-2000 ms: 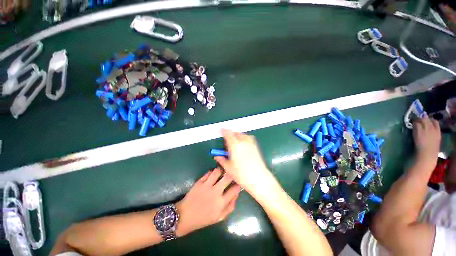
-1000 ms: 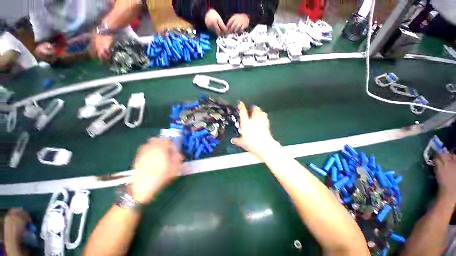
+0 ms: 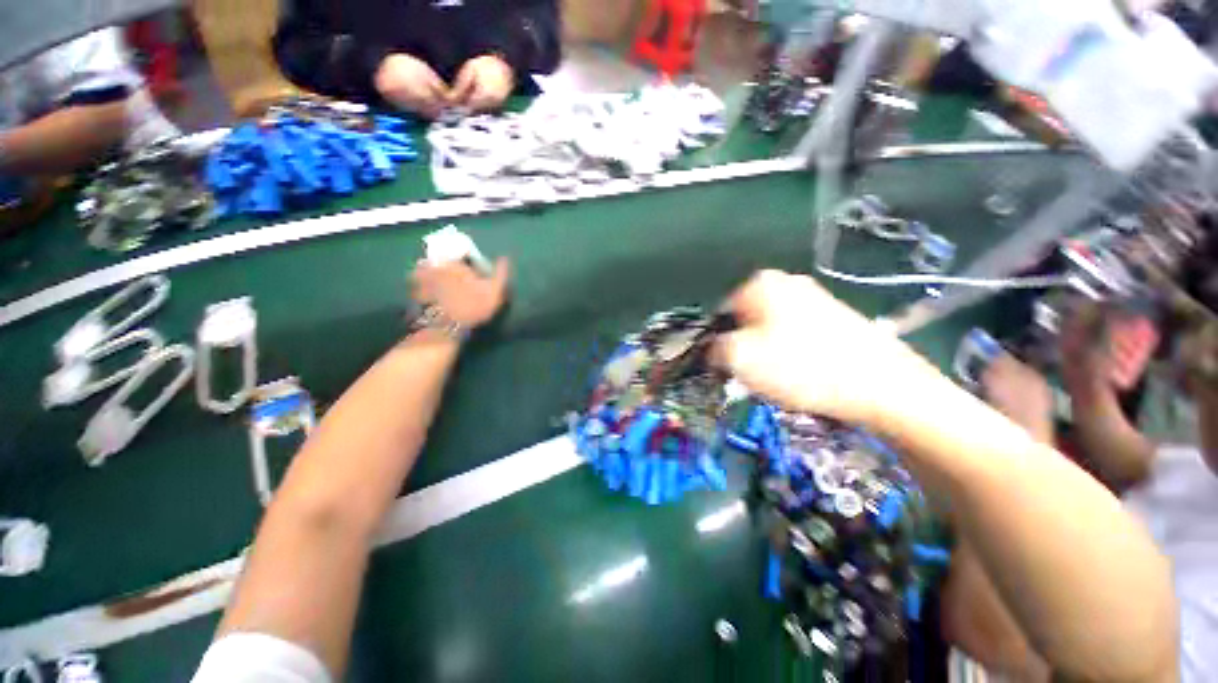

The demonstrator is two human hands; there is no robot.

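My left hand [image 3: 458, 291] reaches over the green belt, fingers on a white plastic housing [image 3: 448, 244]; its thumb stands apart, and I cannot tell if it grips. My right hand [image 3: 799, 344] is closed on the upper right part of a bunch of battery-and-board sets [image 3: 655, 447], blue cells hanging downward over the white strip's line. A second pile of sets [image 3: 842, 534] lies right beside and below it on the near worktop. A housing with blue at its block end [image 3: 281, 407] lies by my left forearm.
Several white housings [image 3: 227, 354] lie on the belt at left. Across it are a blue cell heap [image 3: 301, 160], a white housing heap [image 3: 574, 140] and a person's hands [image 3: 448, 83]. Another worker's arm [image 3: 1015, 394] is at right. A blurred pale object [image 3: 1095, 80] hangs upper right.
The bunch of sets has moved right off its place on the belt, with my right hand. My left hand has moved forward to the white housing. A blue-ended housing now lies at left.
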